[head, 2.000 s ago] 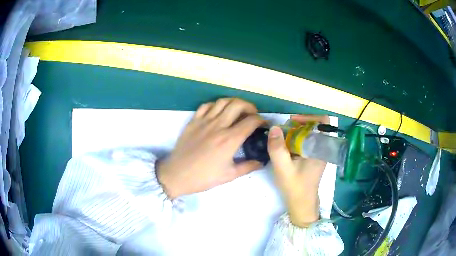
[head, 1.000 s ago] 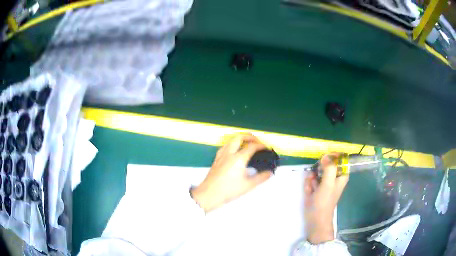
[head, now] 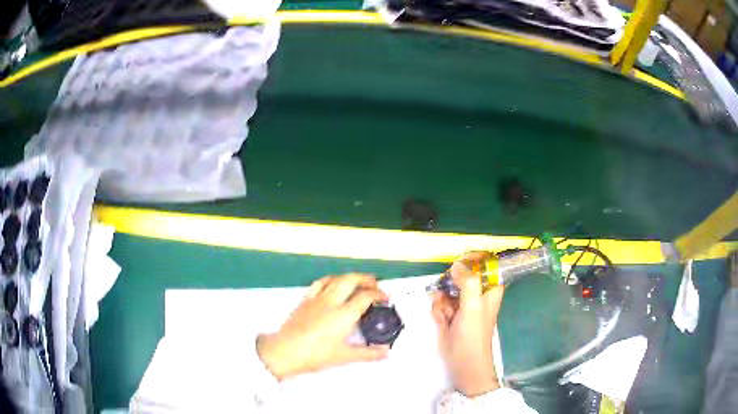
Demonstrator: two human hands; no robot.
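My left hand [head: 320, 330] holds a round black part [head: 380, 324] by its edge over the white work sheet [head: 218, 340]. The part's face is turned up. My right hand [head: 472, 323] grips the glue syringe [head: 518, 265], a clear barrel with a yellow band near the front and a green cap [head: 553, 255] at the rear. The needle points left toward the black part, with a gap between them. The fingers of my right hand hide part of the syringe's front.
Two blurred black parts [head: 419, 213] lie on the green belt beyond the yellow strip [head: 283, 241]. A dimpled grey-white sheet [head: 154, 113] lies at upper left, a tray of black discs [head: 32, 251] at far left. A crumpled wipe [head: 612, 365], pale hose [head: 566, 361] and the controller's red light are at right.
The head view has shifted. The syringe was against the black part at first and is now apart from it, to its right. The part now faces up. The black parts on the belt appear in different places.
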